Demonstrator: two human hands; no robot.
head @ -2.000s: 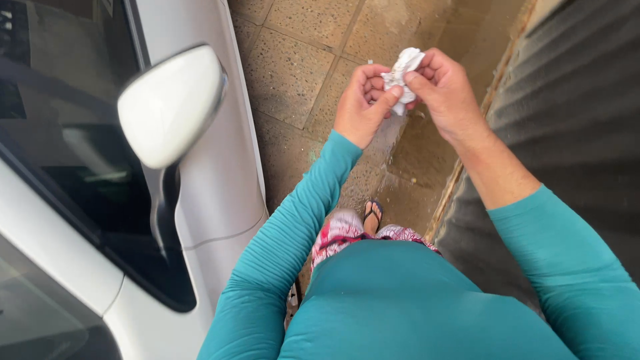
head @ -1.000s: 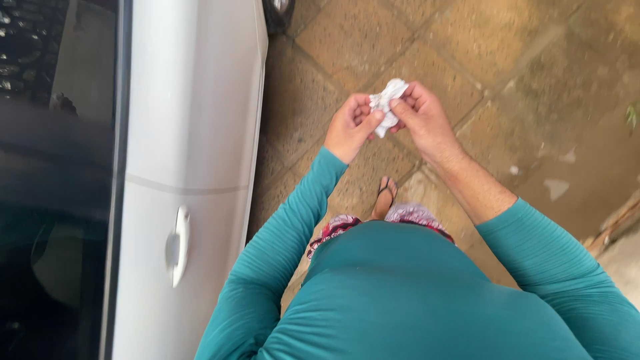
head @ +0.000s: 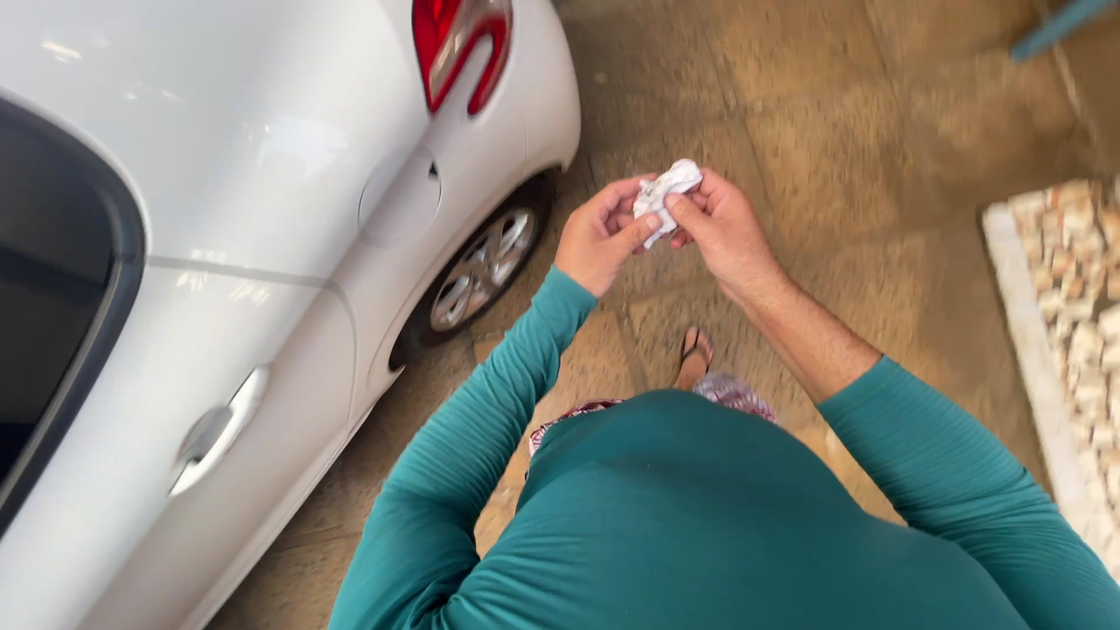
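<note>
A crumpled white wad [head: 667,194], paper or thin cloth with small dark marks, is held between both hands in front of my body. My left hand [head: 605,229] grips its left and lower side, with the thumb on the near face. From the right, my right hand [head: 719,223] pinches it, its thumb pressed on the middle. The fingers behind the wad are partly hidden. Long teal sleeves cover my arms, the right one ending below the elbow.
Along my left stands a white car [head: 306,219] with a door handle [head: 223,430], rear wheel [head: 486,269] and red tail light [head: 459,52]. Brown paving slabs [head: 814,131] lie underfoot. At the right is a pale curb [head: 1028,332] edging a bed of light stones [head: 1085,341]. A blue bar [head: 1059,28] shows top right.
The view has travelled along the car from its side mirror, past a door handle, to its rear wheel and tail light. Both hands still hold the white wad.
</note>
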